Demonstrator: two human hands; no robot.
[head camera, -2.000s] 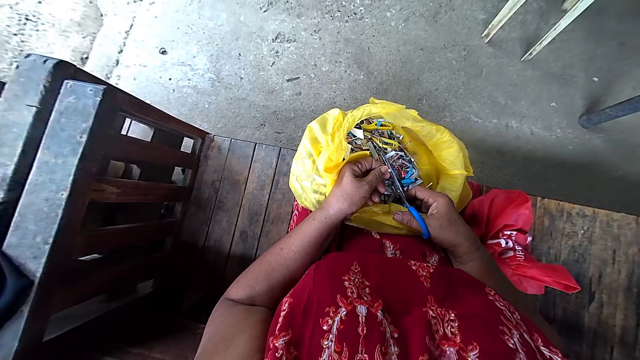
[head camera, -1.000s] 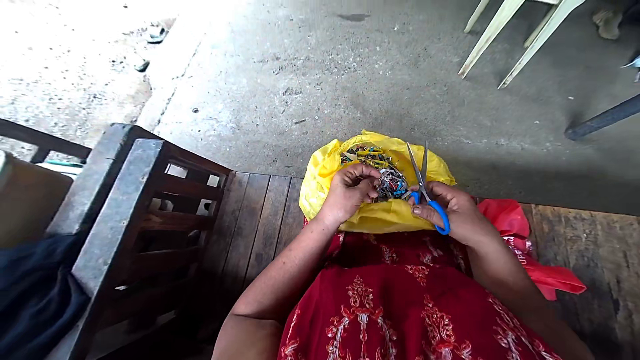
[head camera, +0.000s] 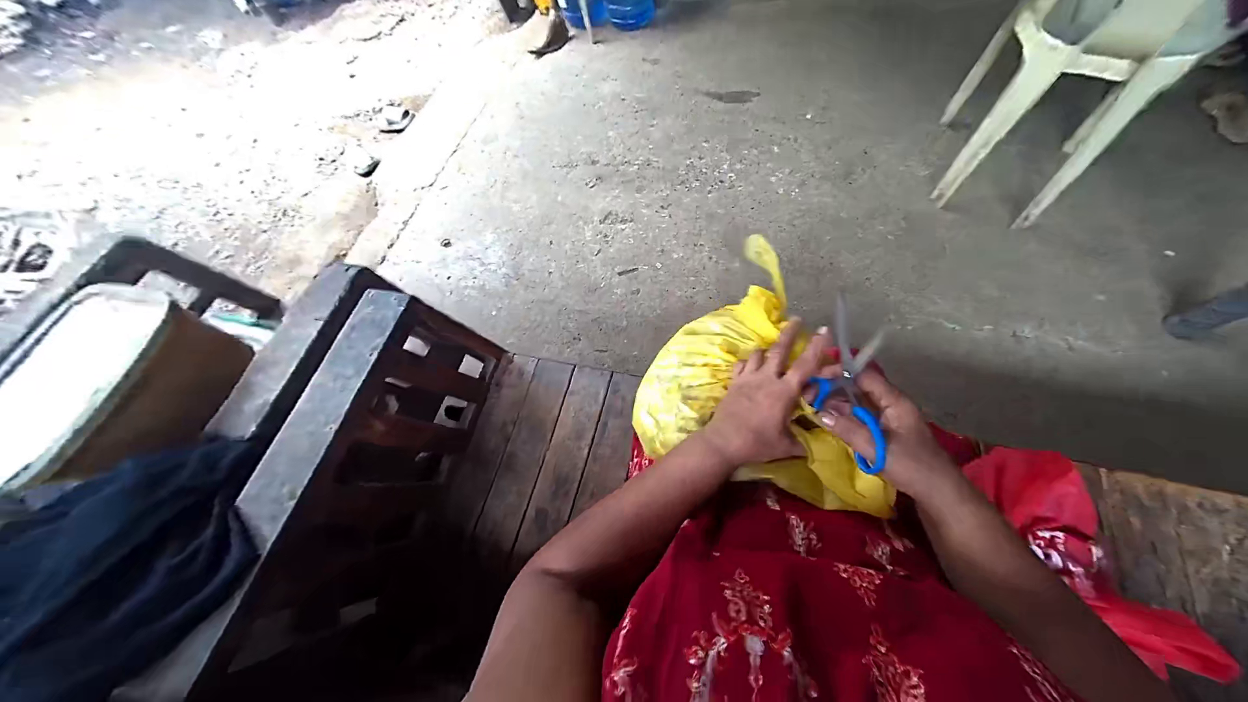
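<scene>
A yellow plastic bag (head camera: 682, 375) rests on my lap, its upper part gathered and one loose end sticking up. My left hand (head camera: 765, 400) lies on the gathered plastic with its fingers spread; whether it grips the bag cannot be told. In my right hand (head camera: 892, 429) is a pair of scissors (head camera: 850, 375) with blue handles, blades apart and pointing away from me, close beside the left fingers. The small mixed pieces inside the bag are hidden now. A red plastic bag (head camera: 1043, 497) lies on the wooden bench to the right of my lap.
The slatted wooden bench (head camera: 551, 429) has an armrest (head camera: 331, 409) at left. Beyond that armrest are dark cloth (head camera: 127, 546) and a pale-topped container (head camera: 88, 370). A light plastic chair (head camera: 1082, 88) stands on the concrete floor at upper right.
The yellow bag was open with small mixed pieces showing; now its top is gathered and covers them. My left hand has moved from the pieces onto the plastic. The scissors remain in my right hand.
</scene>
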